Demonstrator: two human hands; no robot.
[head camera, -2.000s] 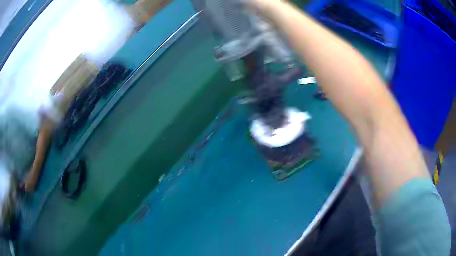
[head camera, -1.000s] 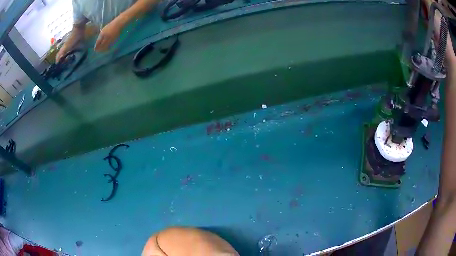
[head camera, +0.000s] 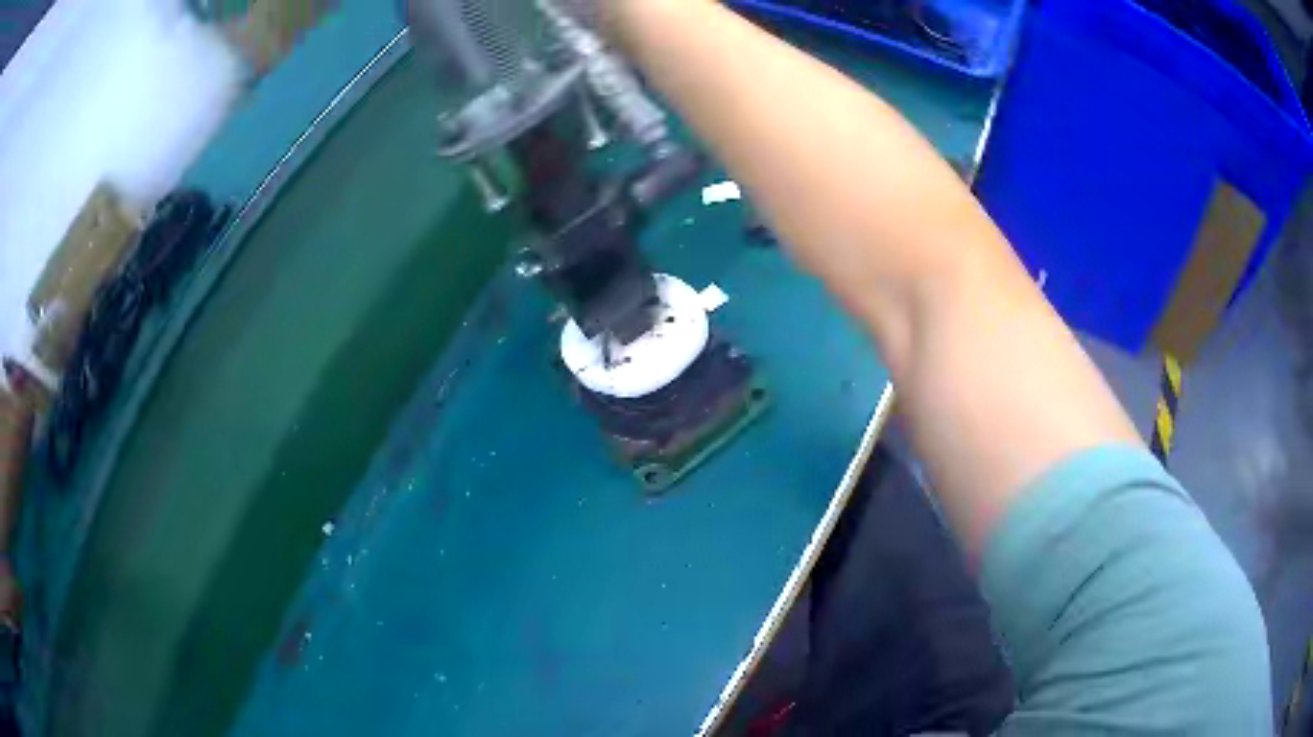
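Note:
The hand press (head camera: 576, 216) stands on the teal bench (head camera: 504, 576), upper part blurred and cut off by the top edge. Its ram meets the white disc-shaped press pad (head camera: 641, 353), which sits on a dark block over a green base plate. My right arm in a teal sleeve reaches up past the press; my right hand is cut off by the top edge. My left hand is not in view. No headband shows at the press pad.
A blue parts tray (head camera: 936, 41) lies at the top right. A large blue bin (head camera: 1094, 173) with a cardboard flap (head camera: 1210, 267) stands beside the bench. A small white piece (head camera: 720, 192) and a small black part (head camera: 760, 233) lie near the press. Tangled black parts (head camera: 137, 310) lie beyond the raised strip.
The view has swung to the right, so the press is now central and the blue bin shows. The loose black curved pieces on the bench and the rounded skin-coloured shape at the bottom have left the view.

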